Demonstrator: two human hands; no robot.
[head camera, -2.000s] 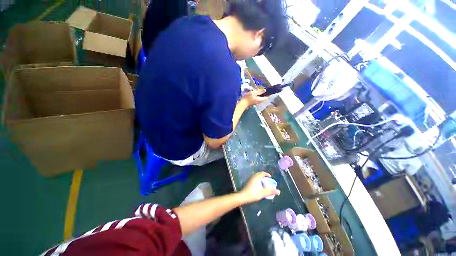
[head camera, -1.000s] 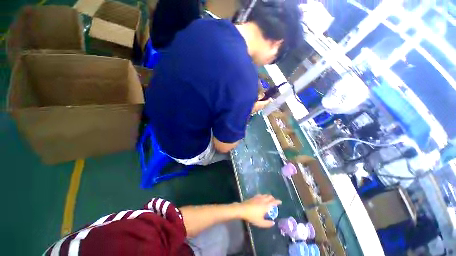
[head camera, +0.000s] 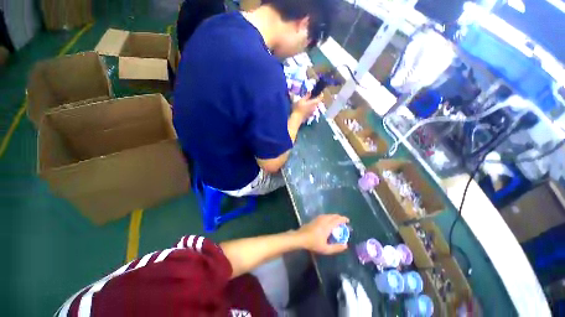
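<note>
My bare left hand (head camera: 324, 234) is closed around a pale blue round housing (head camera: 340, 233) above the green bench, with the open end facing up toward me. My right hand in a white glove (head camera: 354, 298) shows at the bottom edge, blurred and cut off; I cannot tell whether it holds anything. Purple housings (head camera: 370, 250) and a white housing (head camera: 389, 255) stand to the right of my left hand. Several pale blue housings (head camera: 390, 282) stand just below them. One more purple housing (head camera: 368, 181) sits farther up the bench beside a parts box.
Cardboard parts boxes (head camera: 406, 193) line the bench's far edge. A person in blue (head camera: 230, 102) sits on a blue stool (head camera: 217, 207) at the left side of the bench. A large open carton (head camera: 118, 173) stands on the floor. A black cable (head camera: 461, 213) hangs at right.
My left hand still holds the blue housing, whose open end now shows more clearly. The white glove is again in view at the bottom edge. The camera view has shifted.
</note>
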